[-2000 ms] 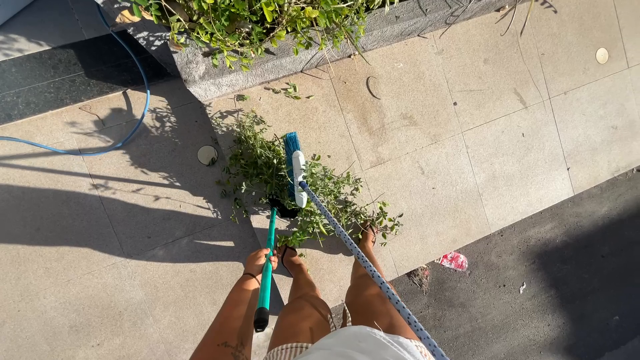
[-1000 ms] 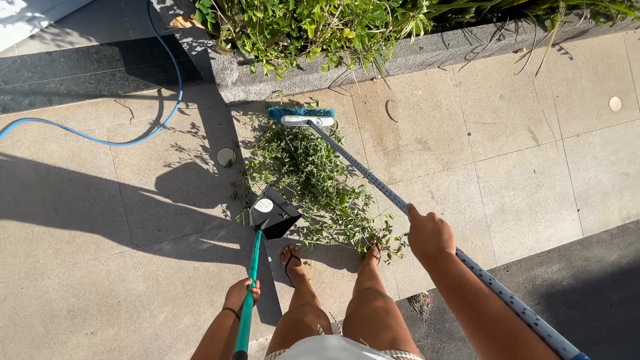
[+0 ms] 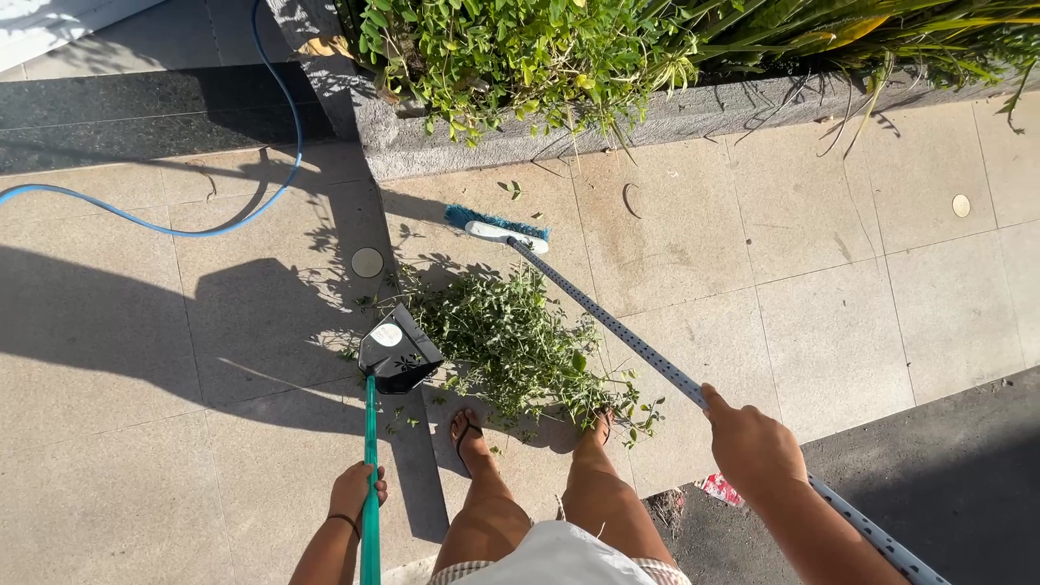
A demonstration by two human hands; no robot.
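Observation:
My left hand [image 3: 357, 496] grips the green handle of a long-handled black dustpan [image 3: 398, 353], whose pan is at the left side of a heap of cut leafy branches [image 3: 512, 333]. My right hand [image 3: 751, 447] is closed around the patterned grey handle of a push broom [image 3: 508, 234]. The broom's white head with blue bristles is beyond the heap, toward the planter. Part of the heap lies close to my right foot, and its sprigs spread over the pale paving.
A concrete planter [image 3: 487, 146] with green shrubs runs along the top. A blue hose [image 3: 296, 154] curves at upper left. A low step edge [image 3: 431, 479] passes left of my feet. At lower right are dark asphalt [image 3: 934, 471] and a red-and-white wrapper [image 3: 720, 490].
The broom head has moved from the middle of the branches to beyond them. My right hand, unseen two seconds ago, shows on its handle. The dustpan has turned and moved left beside the heap.

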